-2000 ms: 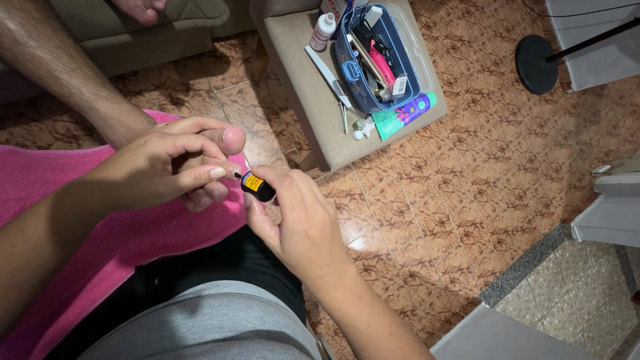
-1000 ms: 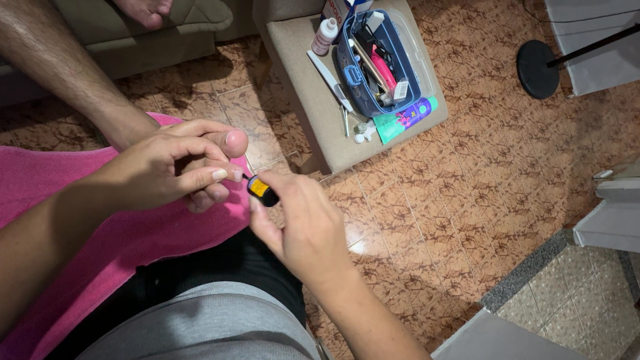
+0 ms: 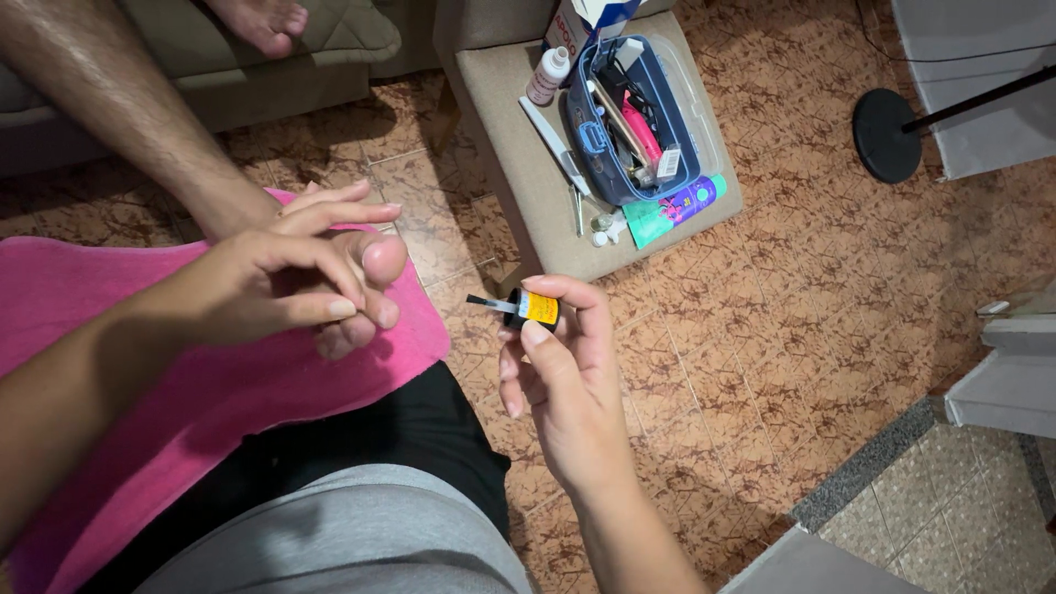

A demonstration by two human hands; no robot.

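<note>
My right hand holds a nail polish cap with a brush between thumb and fingers, its bristle tip pointing left, apart from the toes. The cap is black with a yellow label. My left hand rests over another person's foot, its thumb and index finger at the smaller toes and its other fingers stretched above the big toe. The foot lies on a pink towel across my lap. Part of the foot is hidden under my left hand.
A beige chair beyond my hands bears a blue plastic box of tools, a white bottle, a nail file, a green and purple tube and small items. The person's other foot rests on a sofa. A round black stand base is on the tiled floor.
My right hand has drawn the brush away from the toes to the right. The fingers of my left hand have spread and lifted over the foot.
</note>
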